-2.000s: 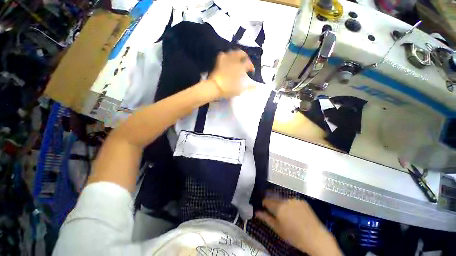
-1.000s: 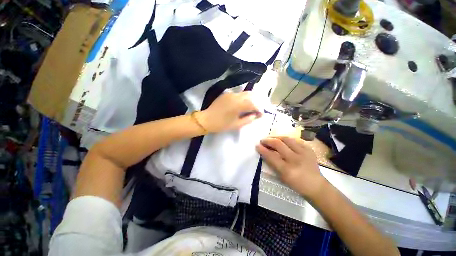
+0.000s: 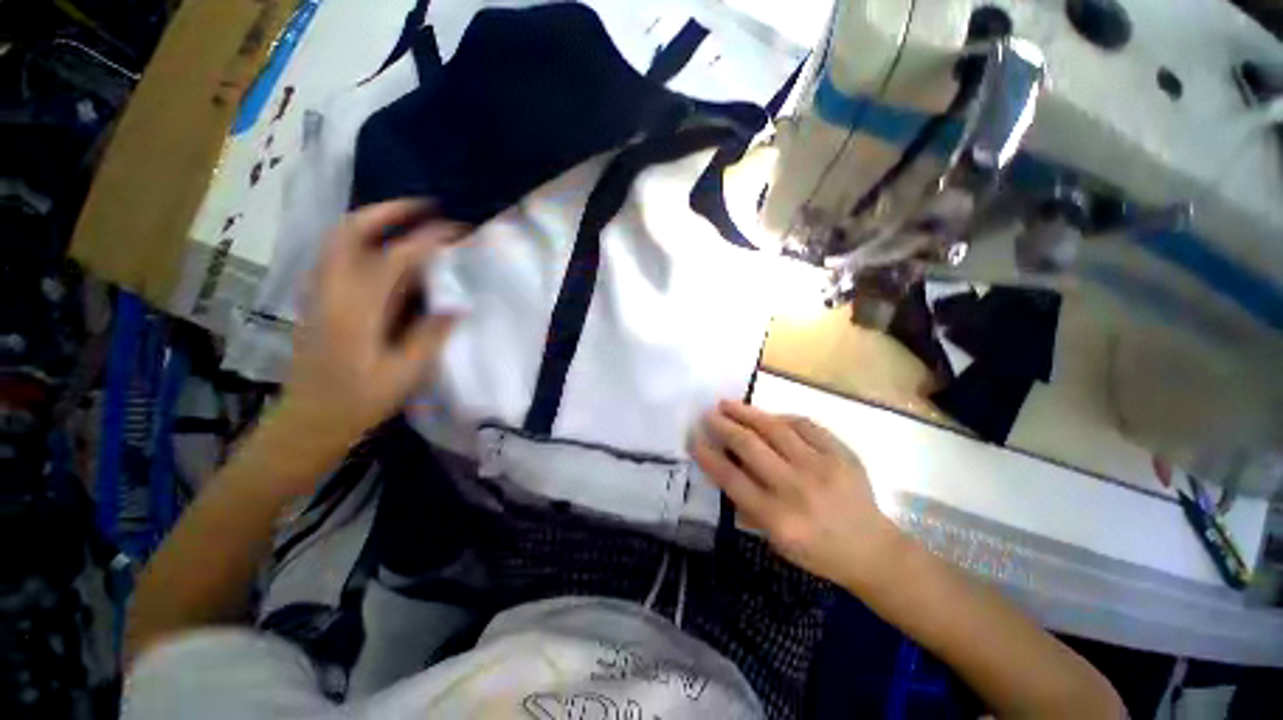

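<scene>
The white and navy garment panel [image 3: 661,310] lies on the machine table, its right edge near the presser foot [image 3: 830,267] under a bright lamp. A pale pocket piece [image 3: 591,478] shows at its lower edge. My left hand [image 3: 373,310] is blurred at the panel's left side, its fingers spread and bent; whether it grips cloth is unclear. My right hand [image 3: 788,485] rests with its fingertips on the panel's lower right edge, below the needle area. The needle tip is lost in glare.
The sewing machine head [image 3: 971,155] fills the upper right. Navy and white scraps [image 3: 992,352] lie right of the needle. Thread snips [image 3: 1213,535] lie at the table's right. Brown cardboard [image 3: 169,155] is at the left end, with a blue crate [image 3: 134,436] below.
My left hand has moved from beside the needle to the panel's left side. My right hand came up from the lap area onto the cloth edge, then slid slightly down. The panel has shifted.
</scene>
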